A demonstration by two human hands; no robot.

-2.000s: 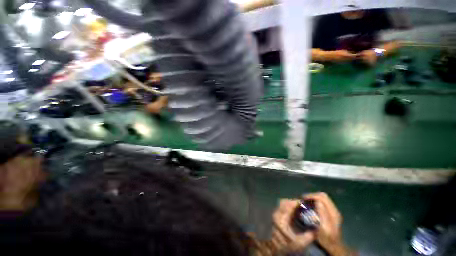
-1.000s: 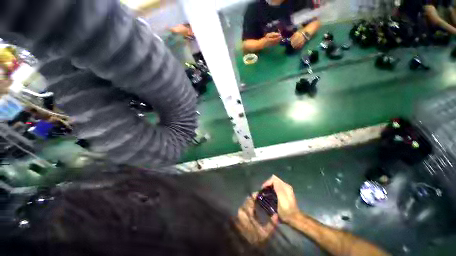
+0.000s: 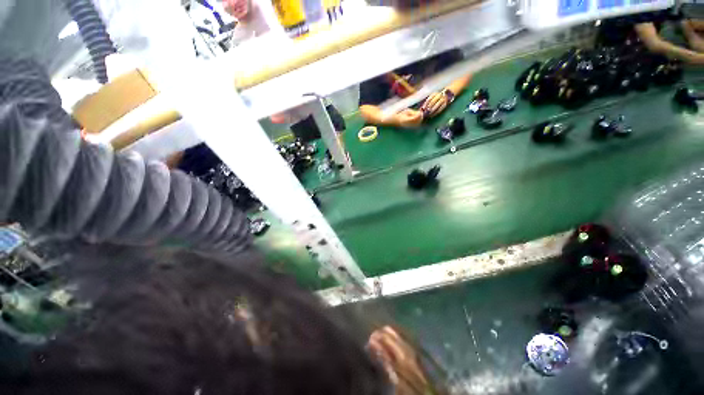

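A bare hand (image 3: 392,356) shows at the bottom, blurred and partly covered by a dark hair-like mass (image 3: 193,324). I cannot tell whether it is my left or right hand, or what it holds. The black unit is not visible. A silvery-blue speckled round board (image 3: 547,354) lies on the dark green bench at the lower right. A small part with a thin wire (image 3: 634,344) lies right of it. Dark housings with green and red dots (image 3: 598,266) are clumped behind the board.
A white post (image 3: 262,170) meets the white rail (image 3: 478,266) along the green conveyor (image 3: 478,193). A thick grey ribbed hose (image 3: 131,197) fills the left. Black units lie on the belt. Clear ribbed trays (image 3: 671,231) stand at right. Another person's hands (image 3: 421,112) are across the belt.
The view has shifted and tilted. Both hands and the black unit were visible before; now only part of one hand shows, low and beside the dark mass. The hose appears farther left.
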